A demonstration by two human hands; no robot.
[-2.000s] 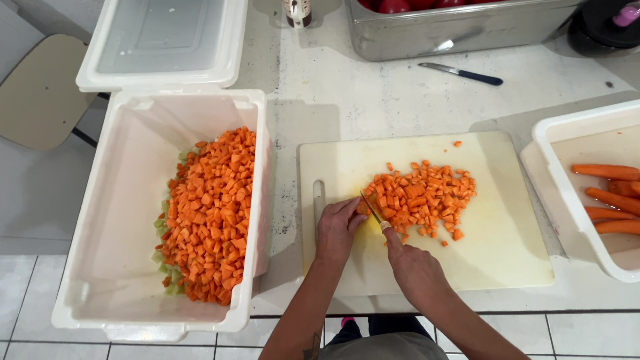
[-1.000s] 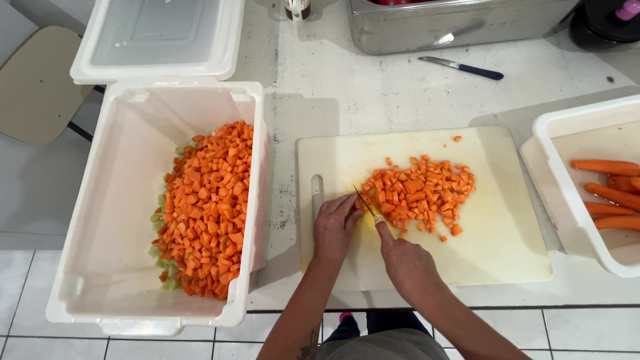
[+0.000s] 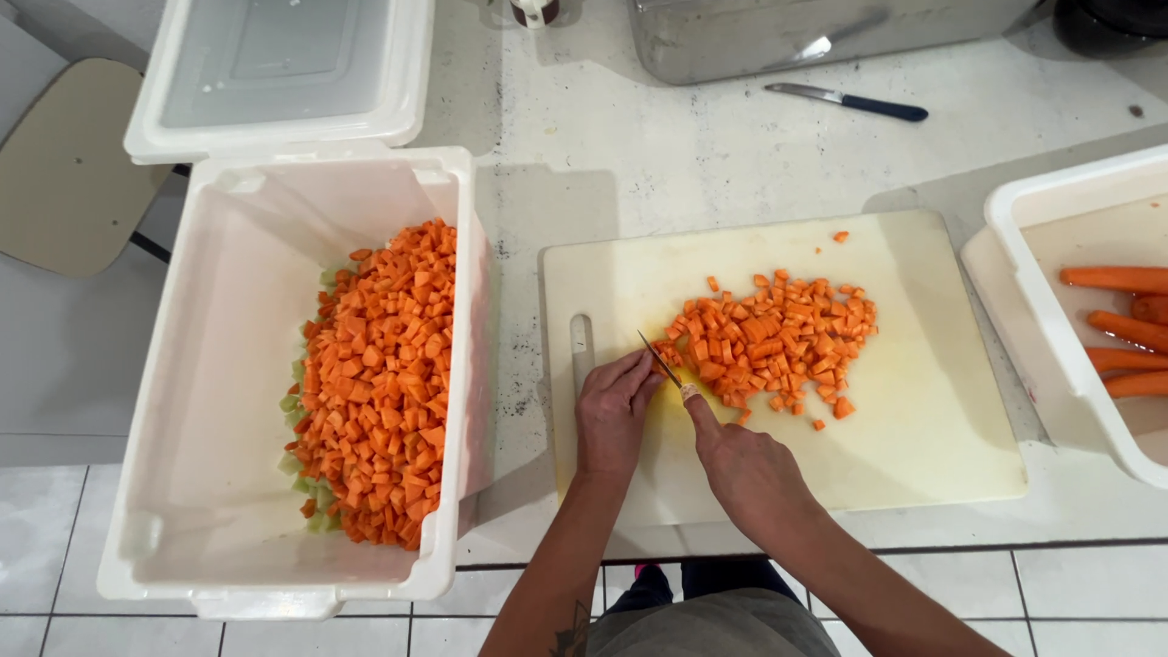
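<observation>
On a pale plastic cutting board (image 3: 876,465), my right hand (image 3: 748,465) grips a small kitchen knife (image 3: 661,359) by its handle, index finger along the top. The blade lies against carrot pieces at the left end of a pile of diced carrot (image 3: 776,338). My left hand (image 3: 615,411) holds the carrot end with its fingertips, close beside the blade; most of that carrot is hidden by the fingers. A few loose cubes lie around the pile.
At left stands a white plastic tub (image 3: 210,365) with diced carrot (image 3: 383,392) over pale green pieces, its lid (image 3: 283,64) behind. A second knife (image 3: 853,100) lies near a steel pan (image 3: 803,36). At right, a white bin (image 3: 1013,237) holds peeled carrots (image 3: 1127,278).
</observation>
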